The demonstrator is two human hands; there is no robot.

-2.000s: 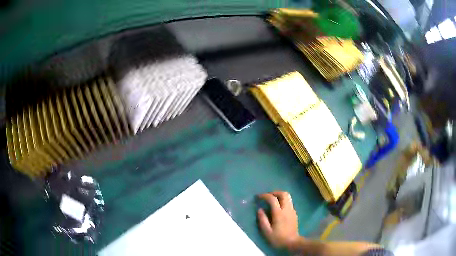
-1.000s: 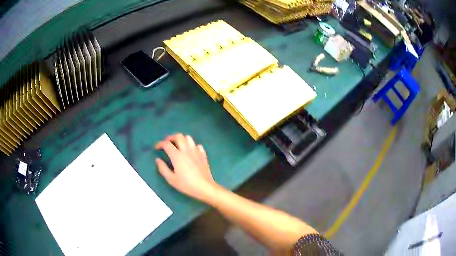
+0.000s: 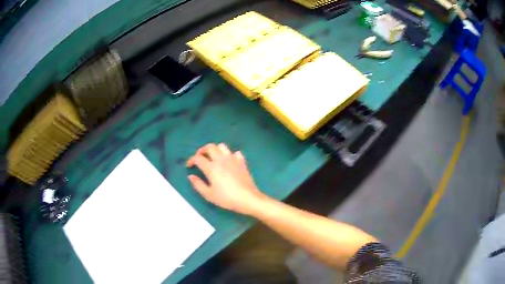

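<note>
My right hand (image 3: 222,176) is bare and rests palm down over the green mat (image 3: 221,119), right of the white sheet (image 3: 135,222). Its fingers are apart and slightly bent, and no object shows in it. The white sheet lies flat at the lower left with nothing visible on it. Yellow circuit boards (image 3: 315,91) lie in flat piles beyond my hand, on a black rack (image 3: 362,136) that sticks out at the right. My left hand is not in view.
Upright racked boards (image 3: 47,136) and greyish ones (image 3: 99,86) stand at left. A dark plastic bag (image 3: 54,199) lies near them. A phone (image 3: 174,75), cutters (image 3: 376,51), a tape roll (image 3: 371,8) and a small box (image 3: 388,26) lie farther back. A blue stool (image 3: 466,75) stands right.
The view has swung right and down since two seconds ago, so the board piles sit farther left. My right hand stays over the mat beside the sheet. A small dark speck no longer shows on the sheet.
</note>
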